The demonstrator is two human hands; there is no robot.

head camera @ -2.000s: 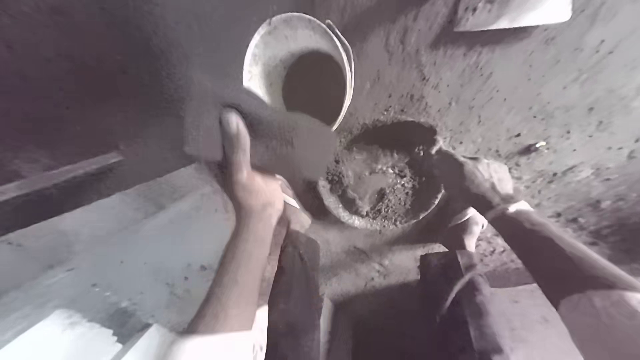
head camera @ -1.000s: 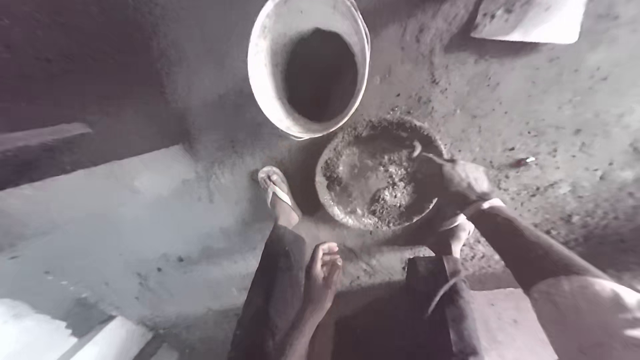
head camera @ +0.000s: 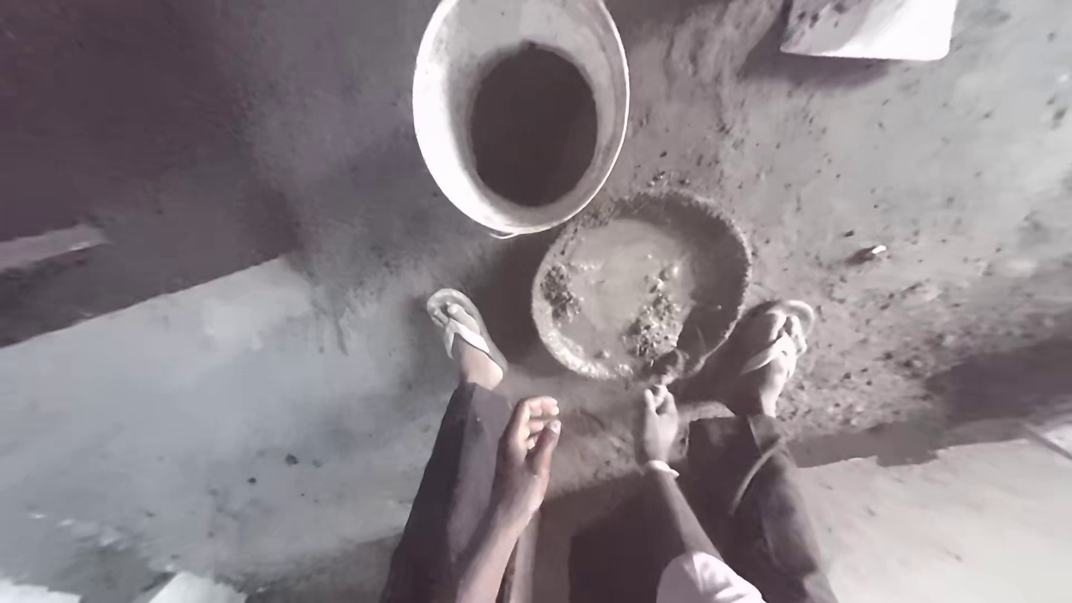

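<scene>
A round basin (head camera: 543, 314) of wet, grey, mortar-like mix with coarse lumps stands on the ground between my feet. My right hand (head camera: 660, 423) is at its near rim, closed on the end of a small hand tool (head camera: 670, 365); the tool's other end is dark, coated and hard to make out against the mix. My left hand (head camera: 532, 448) hovers above my left leg, fingers loosely curled and thumb apart, with nothing in it. Beyond the basin, slightly left, a pale bucket (head camera: 435, 126) holds dark contents.
My sandalled feet (head camera: 469, 331) flank the basin. A pale flat-sided object (head camera: 875, 29) lies at the top right. Crumbs and small lumps are scattered over the ground on the right. A pale ledge or slab (head camera: 167, 385) extends along the left.
The dark flat block seen at my left hand two seconds ago is out of view; that hand has come down over my leg. My right hand has moved from the basin's right side to its near rim.
</scene>
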